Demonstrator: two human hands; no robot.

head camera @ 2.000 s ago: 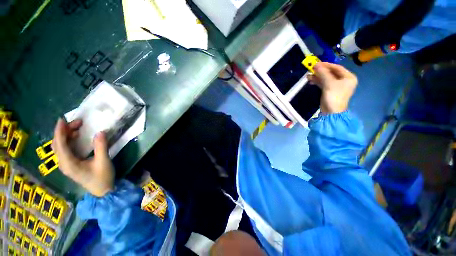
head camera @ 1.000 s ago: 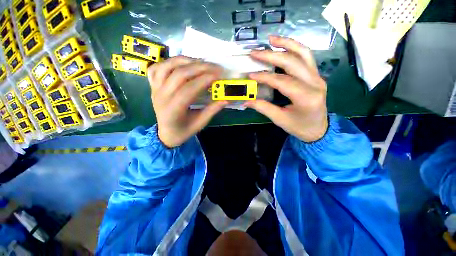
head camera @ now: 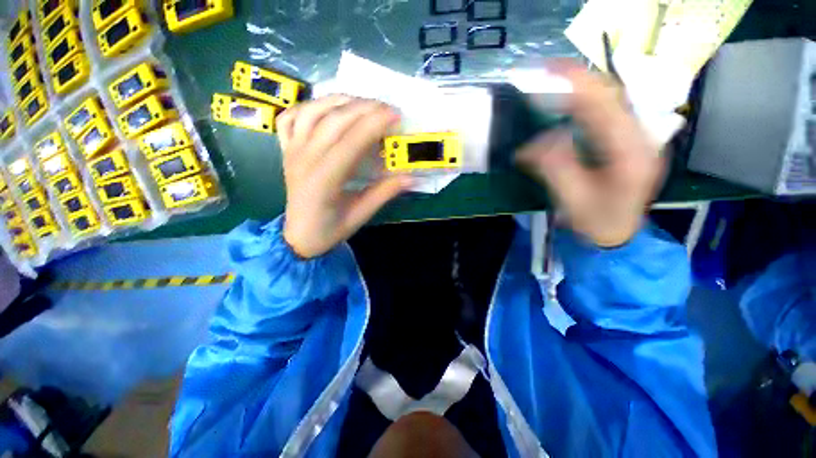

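A yellow device housing (head camera: 421, 150) with a dark window lies level over the white work pad (head camera: 472, 112) at the bench edge. My left hand (head camera: 335, 170) has its thumb and fingertips at the lower and upper edges of the housing's left end. My right hand (head camera: 599, 152) is right of the pad, off the housing and strongly blurred. A whitish streak (head camera: 539, 82) shows by its fingers; I cannot tell whether the hand holds it. A white paper sheet (head camera: 367, 79) sticks out behind the pad.
Two yellow housings (head camera: 266, 84) lie left of the pad. A blister tray (head camera: 210, 204) full of housings is at far left. Black frame gaskets (head camera: 486, 37) lie on film behind. At right are a yellow paper sheet (head camera: 716, 27), a dark thin tool (head camera: 610, 55) and a white box (head camera: 747, 116).
Two seconds ago my right hand held a yellow piece out at far right. One second ago both hands were at the housing; now my right hand has moved off to the right.
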